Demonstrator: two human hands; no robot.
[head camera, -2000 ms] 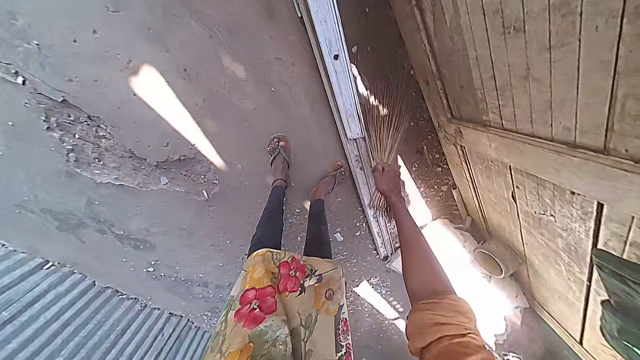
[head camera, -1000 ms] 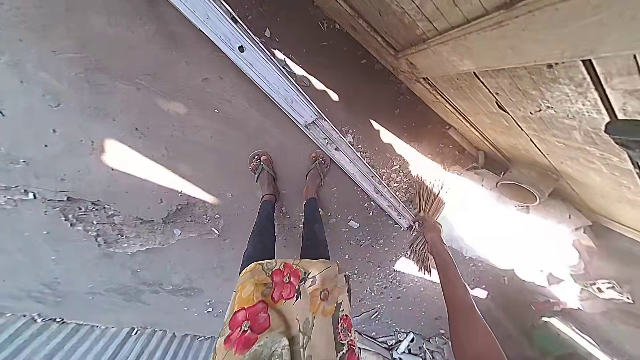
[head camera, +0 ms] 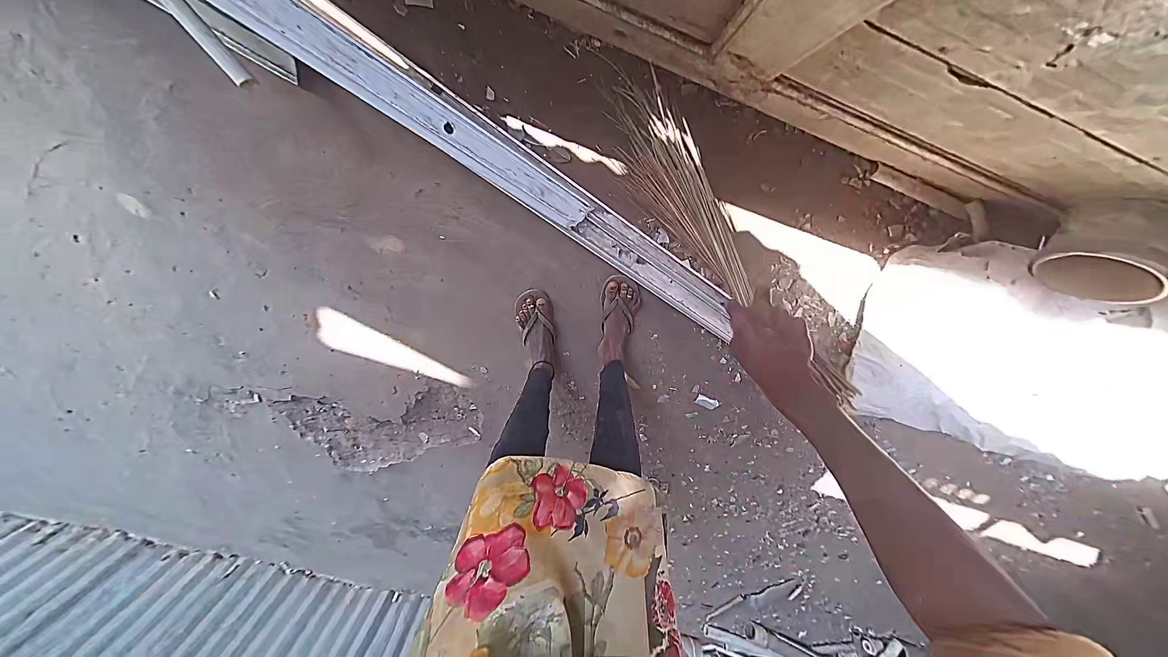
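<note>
My right hand [head camera: 774,351] is closed around the bound part of a broom of thin dry sticks [head camera: 684,187]. The bristles fan up and to the left, over the dirt beyond a long pale board [head camera: 511,169]; the short butt end sticks out below the hand. The fist is right beside the board's near end, and whether it touches the board I cannot tell. My left hand is out of view.
Wooden panelling [head camera: 985,82] runs along the upper right. A round pipe or pot mouth [head camera: 1100,276] and a pale sack [head camera: 912,383] lie at the right. Corrugated metal sheet [head camera: 182,593] is at lower left, scrap pieces [head camera: 776,639] at the bottom. Debris litters the ground.
The broom's bristles, bunched near the board's end a second ago, now point up and away beyond the board. My right hand keeps its grip on it. The view has turned and shifted.
</note>
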